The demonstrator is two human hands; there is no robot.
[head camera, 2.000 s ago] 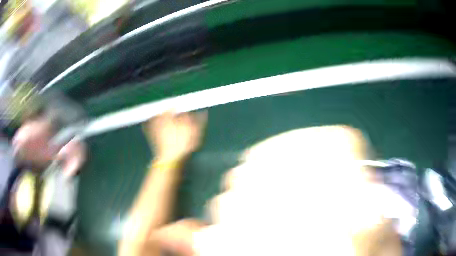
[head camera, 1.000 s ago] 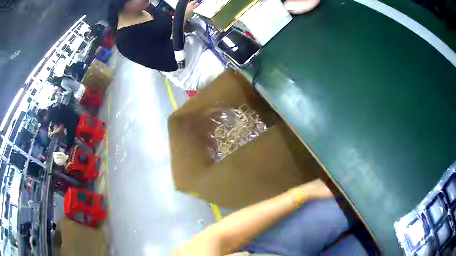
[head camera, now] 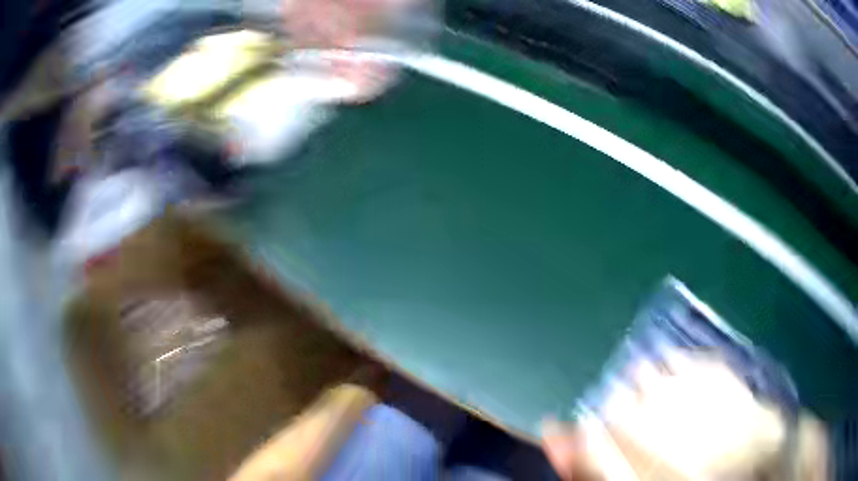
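The frame is strongly blurred. A pocketed tray (head camera: 649,324), dark and bluish with a pale edge, lies on the green bench at the lower right. My right hand (head camera: 691,418) is over its near part, washed out by glare; its fingers and anything in them cannot be made out. My left hand (head camera: 346,406) is low at the bottom, beside the bench's near edge and blue cloth. It is blurred and partly cut off from clear view, so its grip cannot be read.
An open brown carton (head camera: 235,376) with pale scraps stands below the bench (head camera: 470,254) at left. A gold-topped white box (head camera: 273,117) and another person's hand (head camera: 348,38) are at upper left. A white strip (head camera: 649,164) borders the conveyor.
The view has swung right, so the carton and gold-topped box now sit farther left. More of the tray shows, and my right hand has come into view over it. My left hand remains low by the bench edge.
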